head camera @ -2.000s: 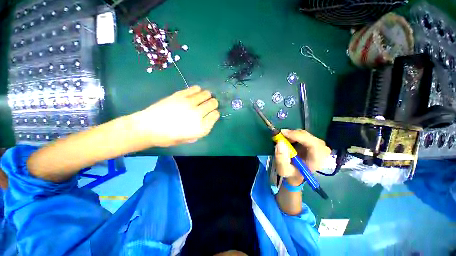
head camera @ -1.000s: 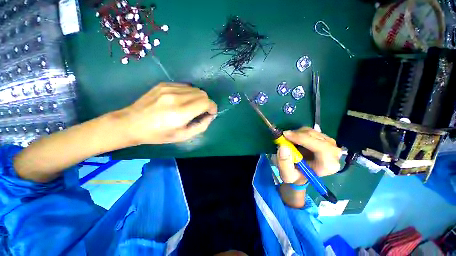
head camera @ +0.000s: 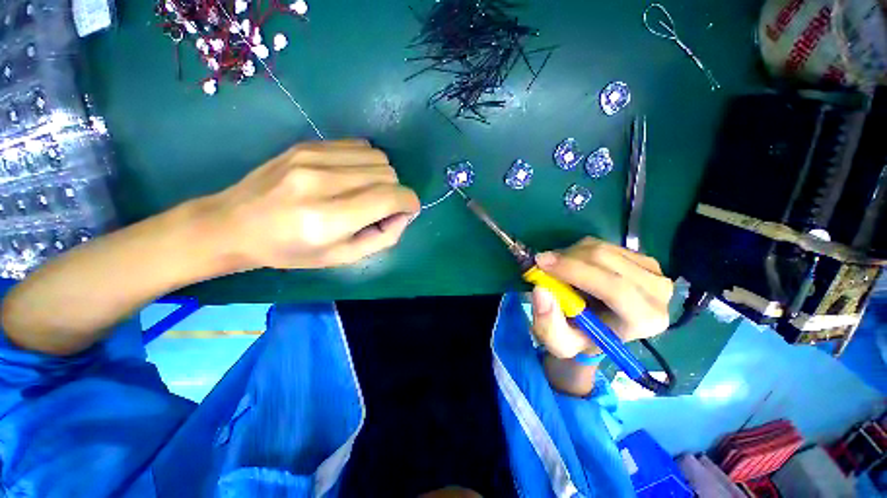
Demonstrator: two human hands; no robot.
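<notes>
My right hand (head camera: pixel 605 300) holds the yellow and blue soldering iron (head camera: pixel 584 316), its metal tip pointing up-left at the lower edge of the leftmost small round board (head camera: pixel 460 175). My left hand (head camera: pixel 326 204) is closed on thin silver solder wire (head camera: pixel 438 202). The wire's free end reaches the same board's lower edge, at the iron tip. The rest of the wire runs from behind the hand up-left to the red wires. Several more round boards, one of them here (head camera: pixel 519 174), lie to the right on the green mat (head camera: pixel 389 107).
A black wire pile (head camera: pixel 472 53) and red wires with white ends (head camera: pixel 229 39) lie behind. Tweezers (head camera: pixel 635 180) and a wire loop (head camera: pixel 681 44) lie right. A black unit (head camera: pixel 759 195) and tape roll (head camera: pixel 812 39) stand far right. A blister tray (head camera: pixel 44 165) is at left.
The solder end and iron tip have come together at the leftmost board; both were apart from it earlier. The view has shifted, so the piles sit higher and further left.
</notes>
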